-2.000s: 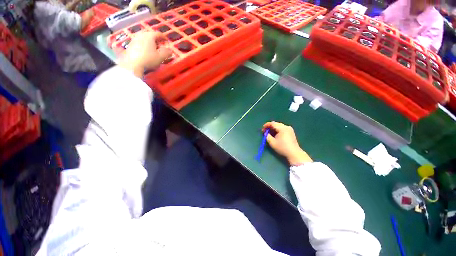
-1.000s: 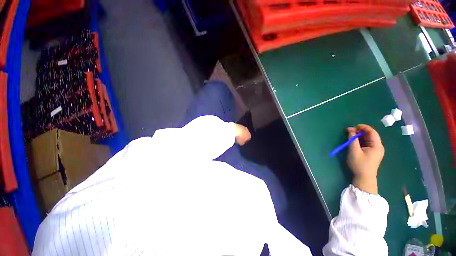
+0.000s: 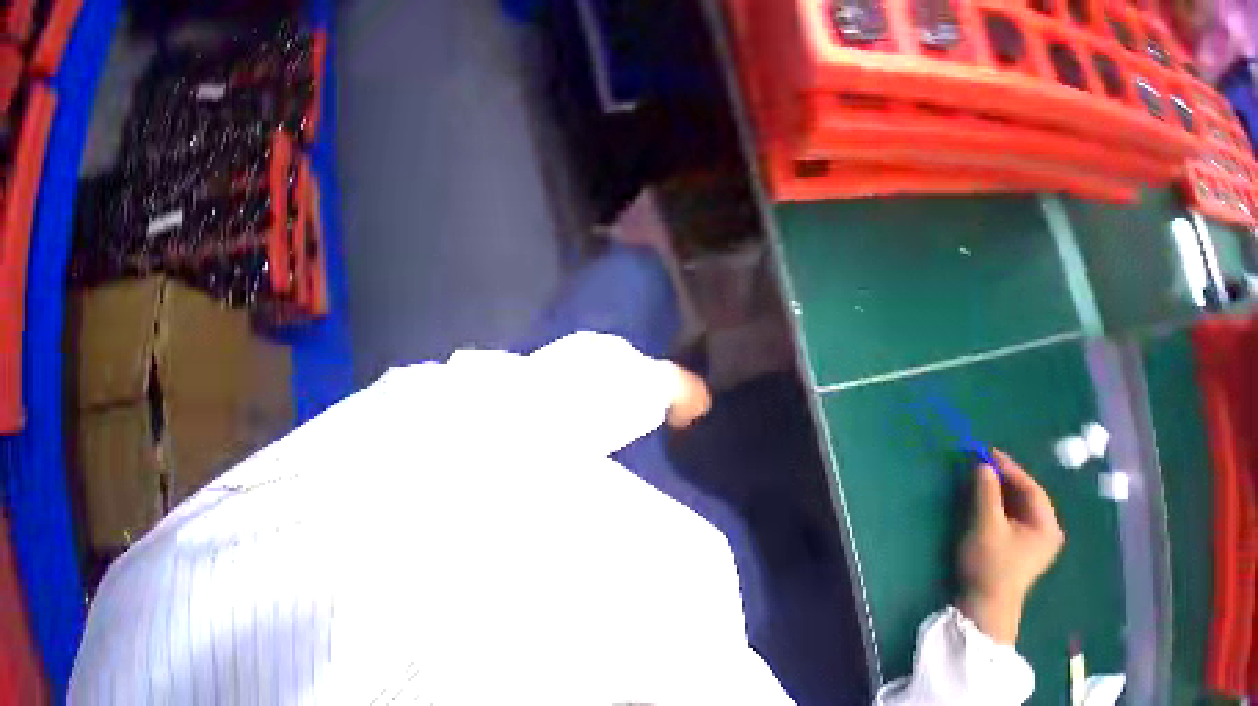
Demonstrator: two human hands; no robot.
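Note:
My right hand is over the green bench at the right, with a blue stick between thumb and fingertips. The stick is blurred and points up and to the left. My left hand is low beside the bench's front edge, partly covered by the white sleeve. Its fingers are too small and hidden to read. Several white blocks lie near the grey divider strip.
Stacked red trays with dark units stand at the bench's far end. More red trays are beyond the divider strip. A white wipe is at the bottom edge. A cardboard box and a blue rack stand at the left.
My left hand has left the red trays and come down beside the bench. My right hand still holds the blue stick, now tilted differently. The view has swung left.

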